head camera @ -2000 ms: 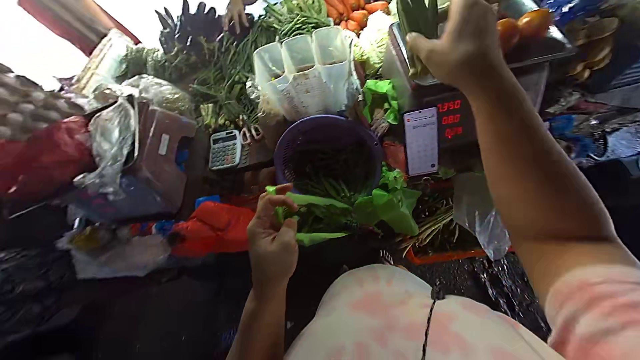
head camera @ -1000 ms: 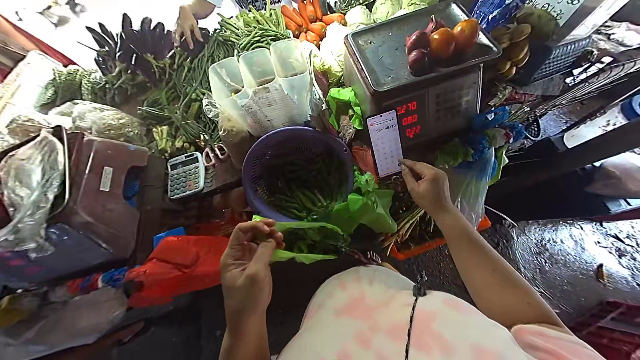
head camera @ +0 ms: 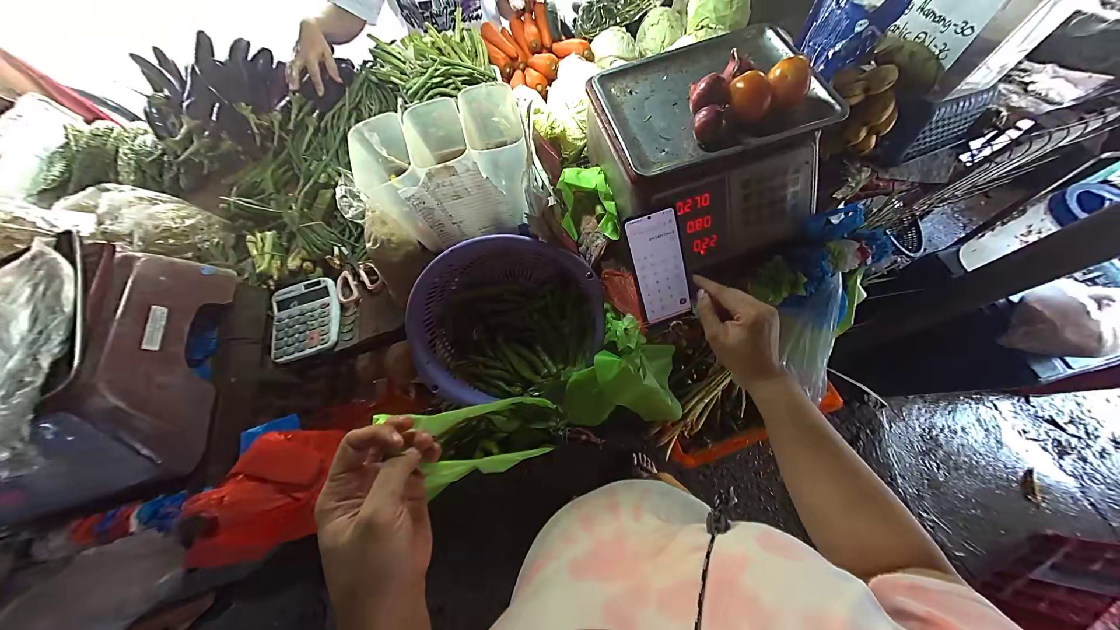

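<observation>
My left hand (head camera: pixel 381 507) pinches the edge of a green plastic bag (head camera: pixel 490 433) that has green vegetables in it. Just behind the bag stands a purple plastic basket (head camera: pixel 420 341) of long green pods. My right hand (head camera: pixel 744 332) is at the right edge of a smartphone (head camera: pixel 661 267) with a calculator on its screen. The phone stands upright against a digital scale (head camera: pixel 770 201) with lit red digits. On the scale's metal tray (head camera: pixel 652 114) lie several tomatoes (head camera: pixel 751 96) and red onions (head camera: pixel 710 124). Whether my right fingers grip the phone is unclear.
A calculator (head camera: pixel 305 320) and scissors (head camera: pixel 348 287) lie left of the basket. Clear plastic containers (head camera: pixel 437 140) stand behind it, among eggplants (head camera: pixel 210 87), green beans (head camera: pixel 437 61) and carrots (head camera: pixel 529 44). Another person's hand (head camera: pixel 312 59) hangs over the eggplants. Red plastic bags (head camera: pixel 271 490) lie at left.
My right hand has left the scale tray, where it was over long green vegetables, and come down beside the phone. Tomatoes and onions show on the tray. My left hand still holds the green bag.
</observation>
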